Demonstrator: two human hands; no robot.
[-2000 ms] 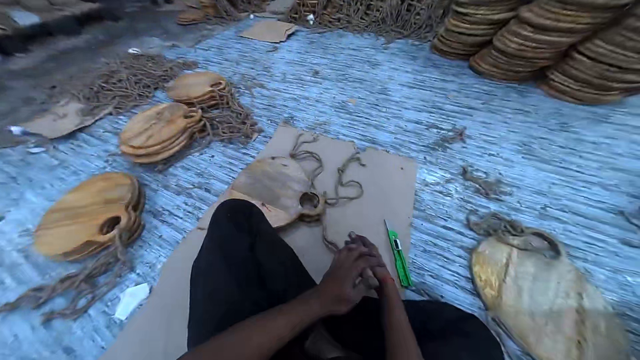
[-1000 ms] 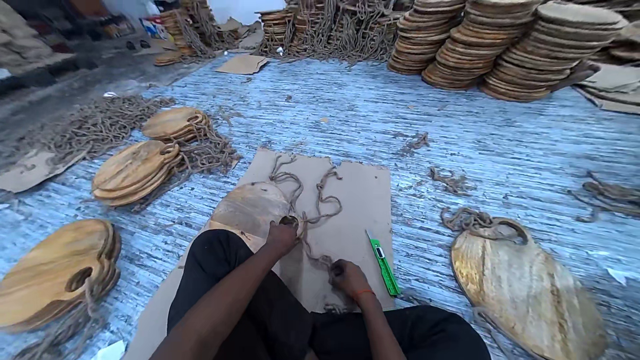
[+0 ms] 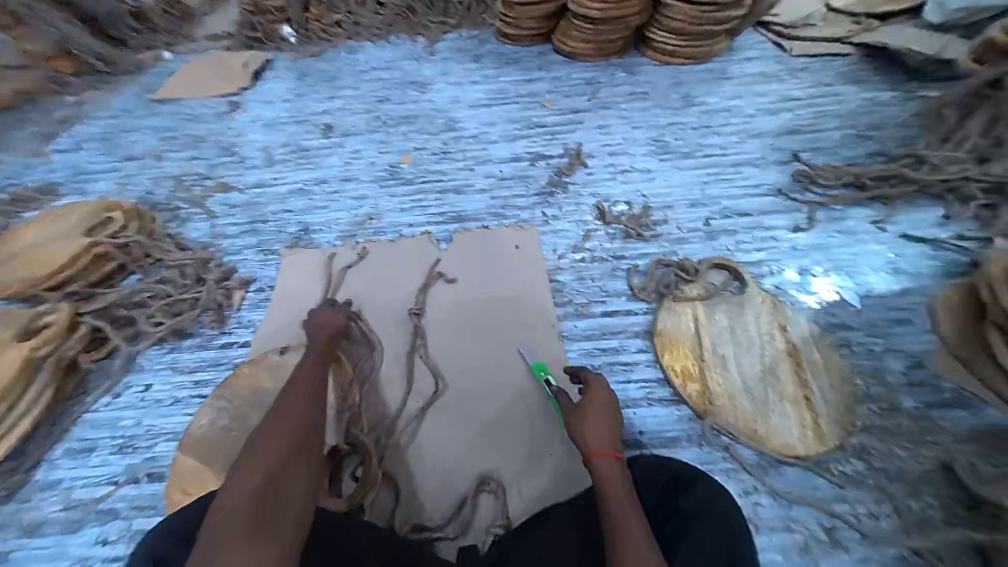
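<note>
A round wooden board (image 3: pixel 228 409) with a ring-like hole lies on a cardboard sheet (image 3: pixel 488 315) at my knees. My left hand (image 3: pixel 327 327) is closed on brown rope (image 3: pixel 362 346) above the board's upper right side. More knotted rope (image 3: pixel 417 331) lies across the cardboard to its right. Beside a green utility knife (image 3: pixel 545 382) with its blade out is my right hand (image 3: pixel 594 402), thumb and fingers apart around the handle; whether they touch it is not clear. A second wooden board (image 3: pixel 748 370) with rope at its hole lies on the floor to the right.
Stacked boards (image 3: pixel 63 244) with a rope heap (image 3: pixel 165 291) lie at the left. Tall stacks of round boards (image 3: pixel 602 27) stand at the back. Rope scraps (image 3: pixel 626 219) dot the blue-white floor, and a rope pile (image 3: pixel 929 177) sits at the right.
My left hand has moved from the board's hole up to the rope beyond it. My right hand has left the rope near my lap and is now beside the knife. The view has shifted.
</note>
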